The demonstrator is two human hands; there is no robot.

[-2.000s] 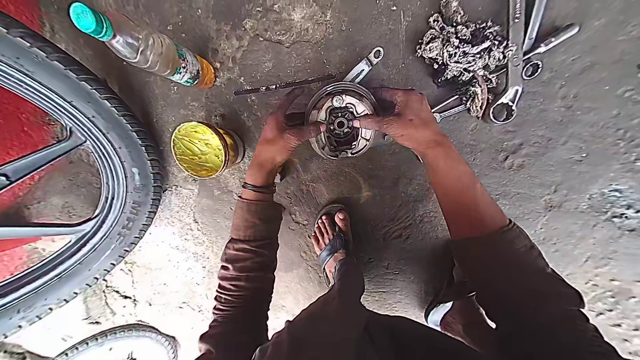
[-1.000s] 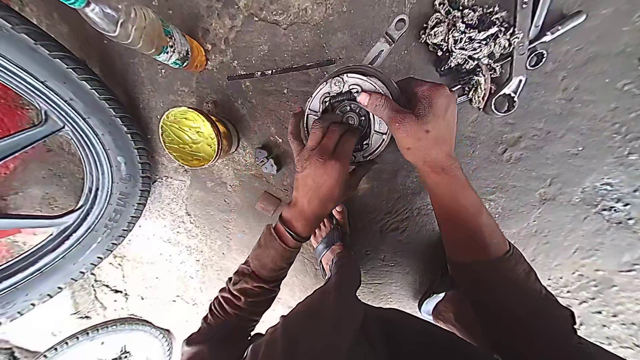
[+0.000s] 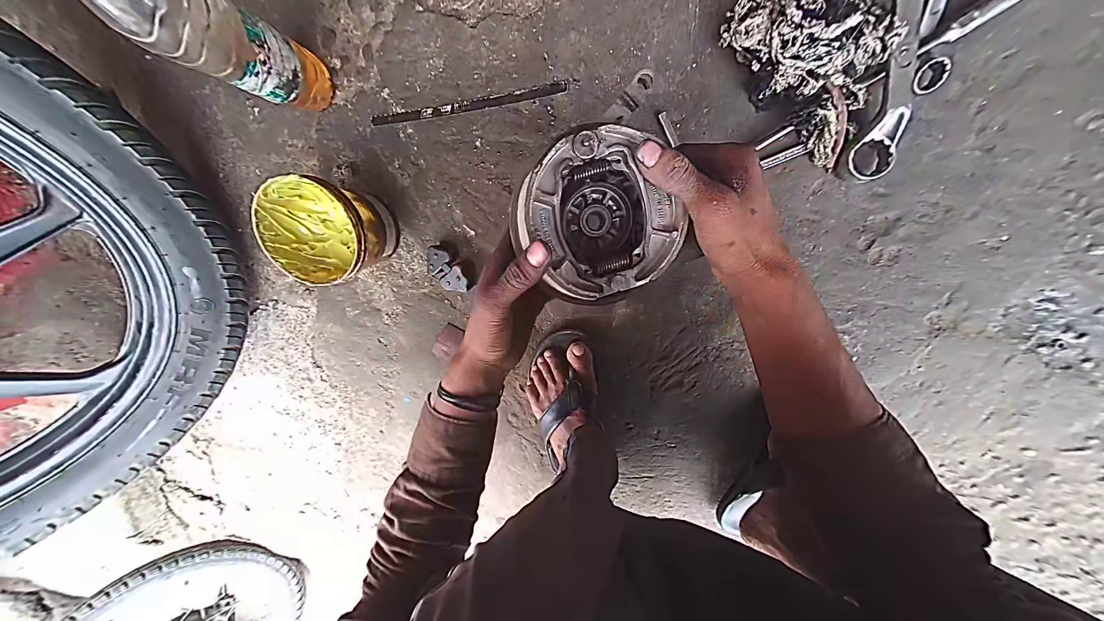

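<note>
A round metal drum brake plate [image 3: 552,194] with curved brake shoes, two coil springs and a toothed hub at its centre is held up in both hands, its inner side facing me. My left hand [image 3: 504,315] grips the lower left rim, the thumb on the face. On the upper right rim is my right hand [image 3: 724,203], its thumb lying over a brake shoe. The fingers of both hands are hidden behind the plate. A flat spanner [image 3: 634,93] lies on the ground just beyond it, partly covered.
Left: a motorcycle wheel with tyre [image 3: 194,302], a tub of yellow grease [image 3: 310,228], a plastic bottle [image 3: 259,65]. Small metal pieces [image 3: 447,269] and a thin dark strip [image 3: 470,105] lie nearer. Upper right: a rag bundle [image 3: 806,43] and ring spanners [image 3: 878,151]. Another wheel [image 3: 207,556] is lower left.
My left hand, over the centre of the brake plate one second ago, has moved to its lower left rim. The hub and springs now show. My right hand stays on the right side.
</note>
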